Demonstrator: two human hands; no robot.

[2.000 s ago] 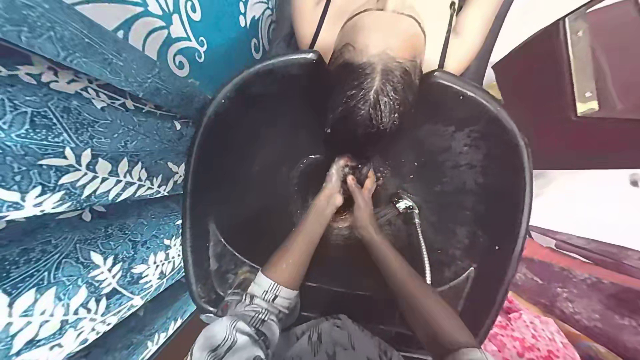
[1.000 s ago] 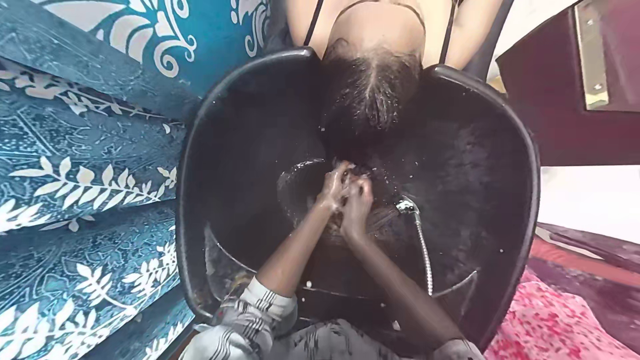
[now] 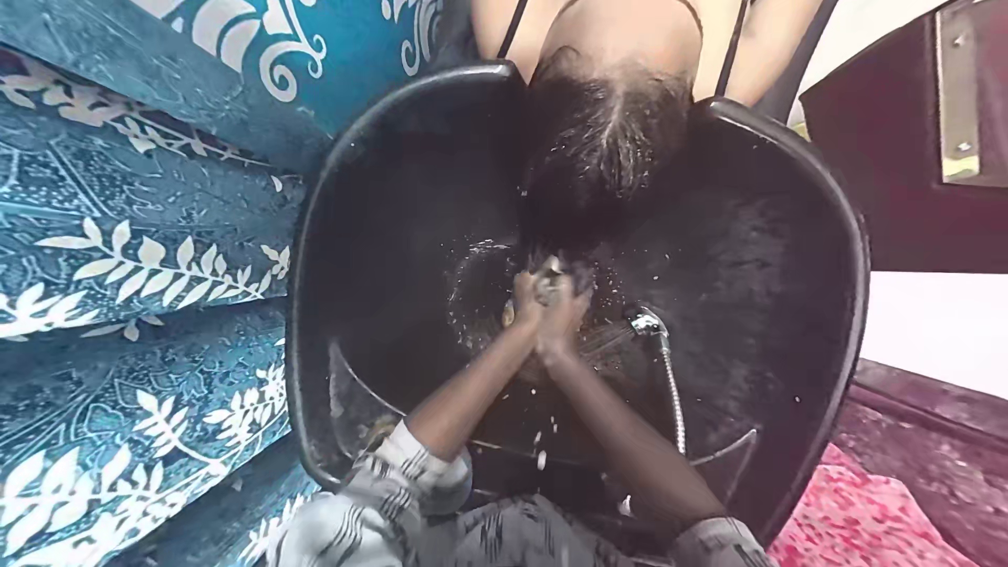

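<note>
A person's head with wet dark hair (image 3: 610, 142) hangs over the far edge of a black shampoo basin (image 3: 394, 197). My left hand (image 3: 529, 298) and my right hand (image 3: 565, 303) are pressed together around the lower ends of the hair, near the basin's middle. Some pale foam or water shows between the fingers, which are partly blurred. A chrome shower head (image 3: 647, 322) lies in the basin right of my hands, spraying water toward them. Its metal hose (image 3: 676, 394) runs down toward the near side, and white drops fall below my wrists.
Blue curtains with white leaf patterns (image 3: 157, 260) hang along the left side of the basin. On the right are a dark red panel with a metal plate (image 3: 959, 94) and a pink patterned cloth (image 3: 874, 512). The person's shoulders border the basin's far rim.
Both hands stay together at the hair ends, and their fingers have shifted around the hair. Water spray from the shower head and falling white drops show more plainly now.
</note>
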